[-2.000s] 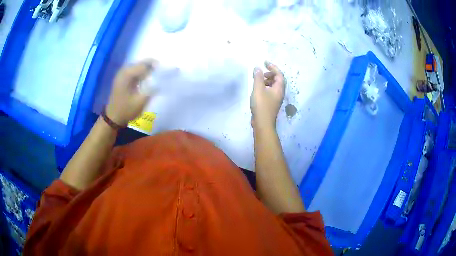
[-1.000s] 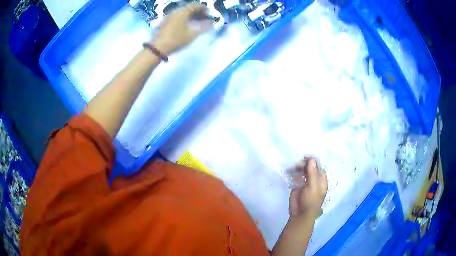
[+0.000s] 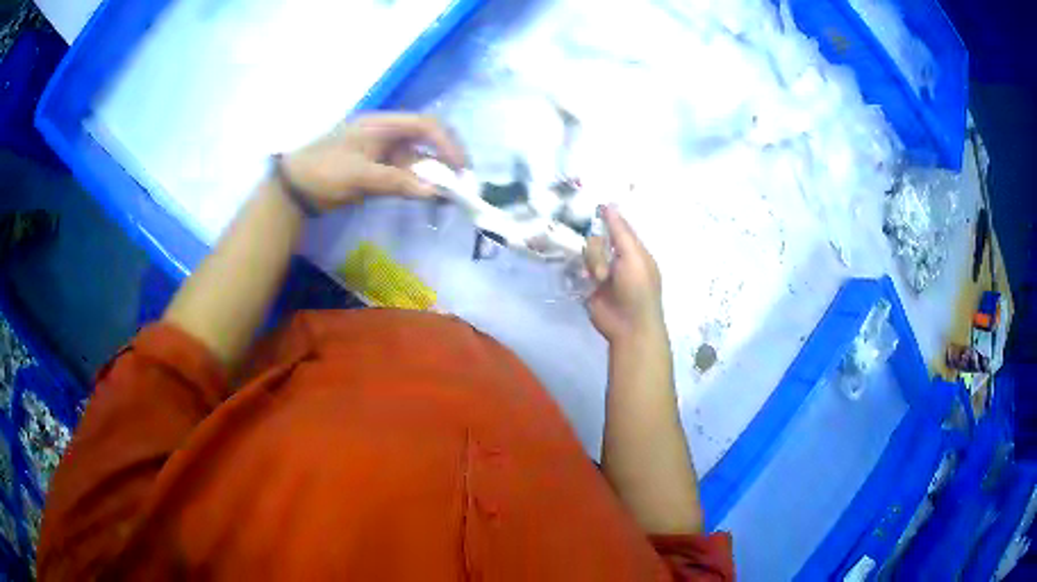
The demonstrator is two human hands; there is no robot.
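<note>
A white-and-black small assembly is held above the white bench near its front edge, blurred by motion. My left hand grips its left end with bent fingers and thumb. My right hand is at its right end, with fingers curled around a thin clear plastic bag. The bag's outline is faint against the white surface, and I cannot tell how much of the assembly it covers.
A large blue tray stands at the left. Crinkly clear bags are piled at the back. A blue tray at the right holds a bagged assembly. A yellow label and an orange item also show.
My left hand has come back from the left tray's assemblies to the bench and now holds one. My right hand has met it there with the bag. The camera view has shifted.
</note>
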